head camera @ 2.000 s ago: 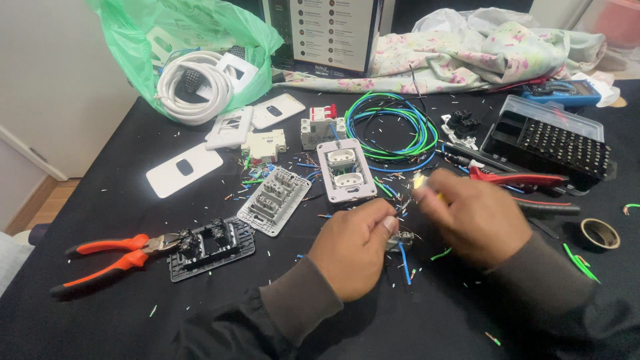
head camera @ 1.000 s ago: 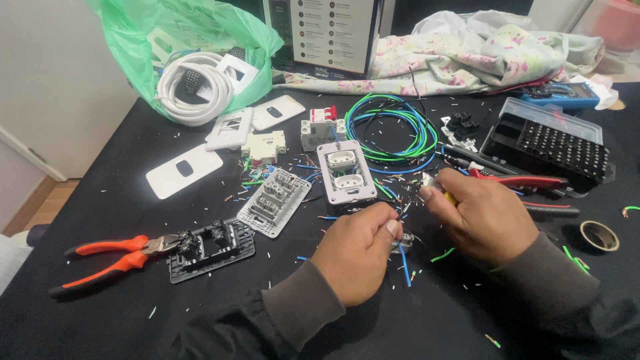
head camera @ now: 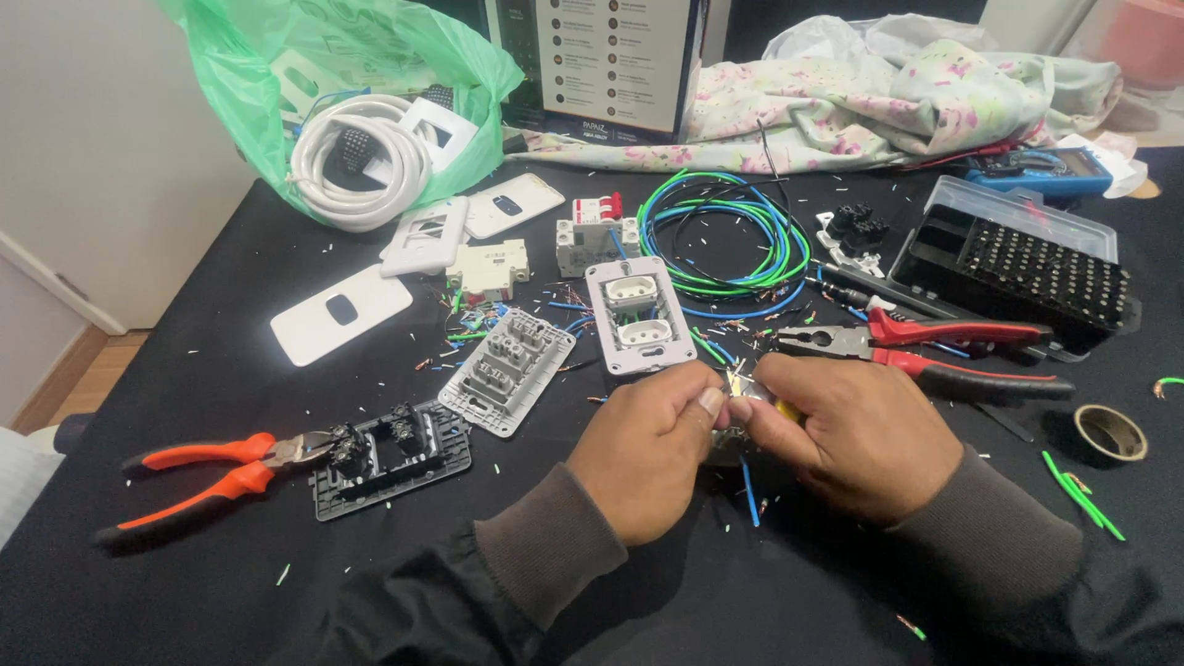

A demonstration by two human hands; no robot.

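My left hand [head camera: 652, 449] pinches a small thing, mostly hidden by the fingers, at the front of the double socket frame [head camera: 686, 319]. Against it, my right hand [head camera: 851, 430] is closed round a tool with a yellow handle [head camera: 788, 411]; its kind cannot be told. The fingertips of both hands nearly meet, with pale bits between them. A partly hidden part [head camera: 727, 448] lies beneath, and a short blue wire [head camera: 749, 492] points toward the front. Red-handled combination pliers [head camera: 888, 347] lie just beyond my right hand.
Orange-handled pliers [head camera: 250, 472] touch a black socket frame [head camera: 393, 462] at left. A grey module frame [head camera: 509, 370], circuit breakers [head camera: 597, 239], coiled wires [head camera: 795, 264] and wire scraps lie behind. A black bit case [head camera: 1017, 277] and a tape roll [head camera: 1110, 433] are at right.
My right hand has moved left toward my left hand, and the yellow-handled tool now sits close to the left fingertips. My left hand has stayed in nearly the same place.
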